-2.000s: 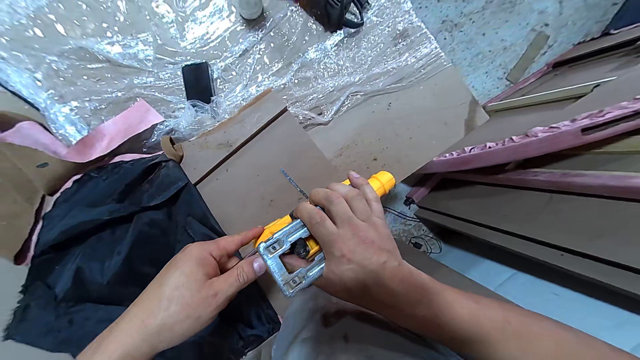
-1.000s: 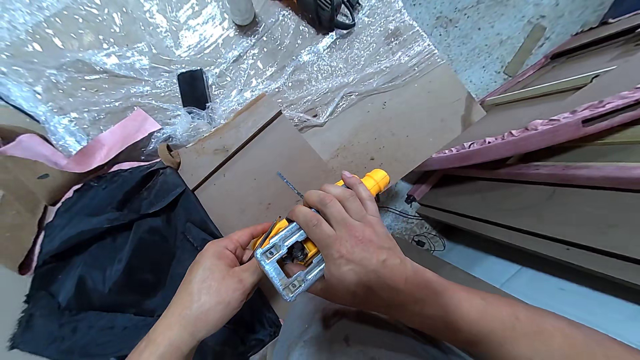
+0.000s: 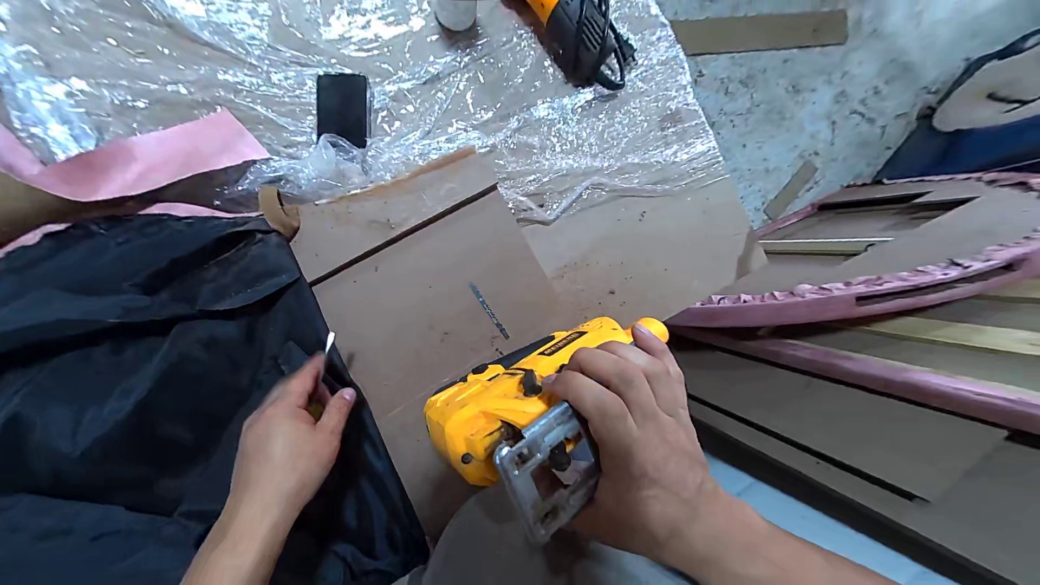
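Observation:
A yellow jigsaw [image 3: 487, 406] lies tilted in my right hand [image 3: 642, 439], with its metal base plate [image 3: 540, 471] turned toward me. My left hand [image 3: 292, 431] is off the tool, to its left above the black fabric [image 3: 146, 341]. Between its thumb and fingers it pinches a small thin, light-coloured piece [image 3: 329, 345], which is blurred; its kind is unclear. On the brown board [image 3: 422, 268] beyond the jigsaw lies a loose jigsaw blade [image 3: 489, 310], touched by neither hand.
Clear plastic film [image 3: 601, 138] bears a black phone [image 3: 342, 108], a white container [image 3: 455, 12] and a corded power tool [image 3: 581, 41]. Pink fabric [image 3: 154, 158] lies at the left. Upholstered frames with pink edging [image 3: 812, 305] stand close at the right.
My left hand has let go of the jigsaw and moved left, over the black fabric. The jigsaw has turned in my right hand, so more of its yellow body shows.

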